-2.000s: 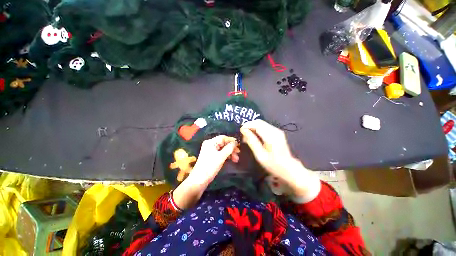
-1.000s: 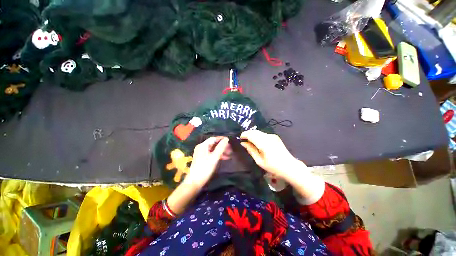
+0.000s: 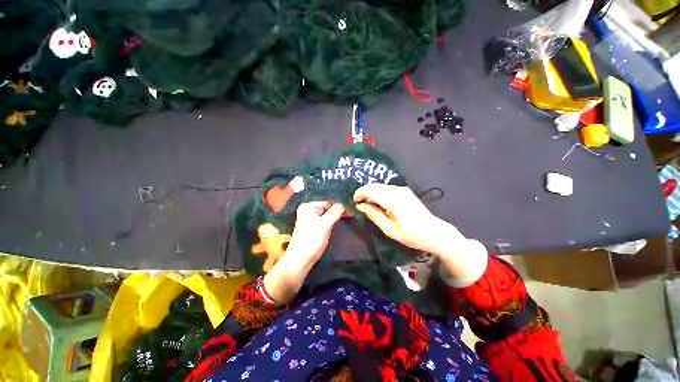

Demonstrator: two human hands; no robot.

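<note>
A dark green plush ring (image 3: 250, 216) lies over the table's front edge and against my apron, with white "MERRY CHRISTMAS" lettering partly covered by my right hand. A red and white patch (image 3: 279, 197), a gingerbread man (image 3: 269, 245) and a snowman patch (image 3: 411, 276) show on it. My left hand (image 3: 317, 227) pinches the plush at the inner edge. My right hand (image 3: 395, 213) has its fingertips pinched close beside; a needle cannot be made out. Dark thread (image 3: 201, 189) runs left across the table, and a small loop shows at right.
Green plush pieces (image 3: 224, 52) are heaped at the back. Black bits (image 3: 441, 121), a white block (image 3: 559, 184), a yellow item (image 3: 594, 135) and a pale green box (image 3: 618, 110) lie at right. Snips (image 3: 357, 121) lie behind the ring. A green stool (image 3: 67, 328) stands below left.
My fingertips have come closer together at the ring's inner edge. More of the snowman patch shows under my right wrist. The whole view has shifted slightly.
</note>
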